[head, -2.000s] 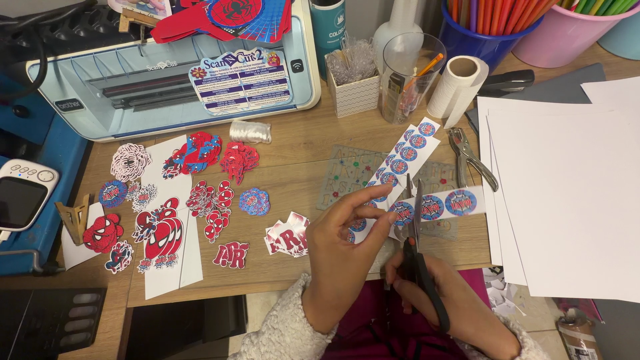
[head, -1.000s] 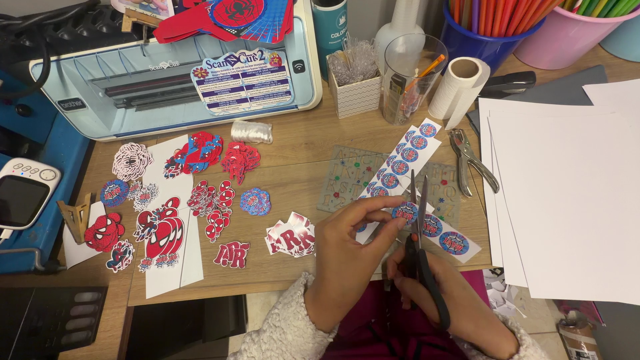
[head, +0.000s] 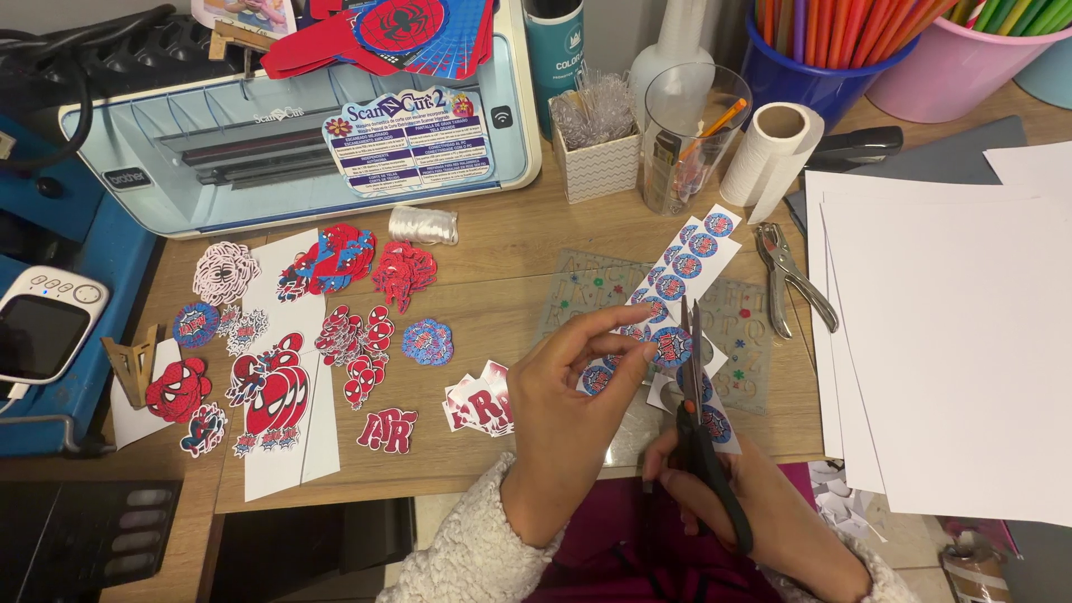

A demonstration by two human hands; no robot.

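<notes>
My left hand (head: 578, 394) pinches a round blue-and-red printed paper cutout (head: 671, 346) between thumb and fingertips. Black-handled scissors (head: 708, 469) are in my right hand (head: 745, 494), their blades pointing up, right at the cutout's edge and slightly apart. Below the blades hangs the rest of a printed strip (head: 717, 425) with more round designs. White strips of round designs (head: 687, 266) lie behind my fingers on a clear letter stencil (head: 737, 289). Left of my left hand, paper letter cutouts (head: 484, 400) lie in a loose pile near trimmed letters (head: 388, 431).
Spider-themed cutouts (head: 280, 394) lie in piles at left, before a Brother cutting machine (head: 301, 142). A hole punch (head: 791, 276), a white roll (head: 766, 159) and a clear cup (head: 693, 134) stand or lie behind the strips. White sheets (head: 963, 335) cover the right side.
The strip piece has swung from pointing right to hanging down beside the scissors. My left hand now holds a round cutout with its outline trimmed. The scissors stay in my right hand.
</notes>
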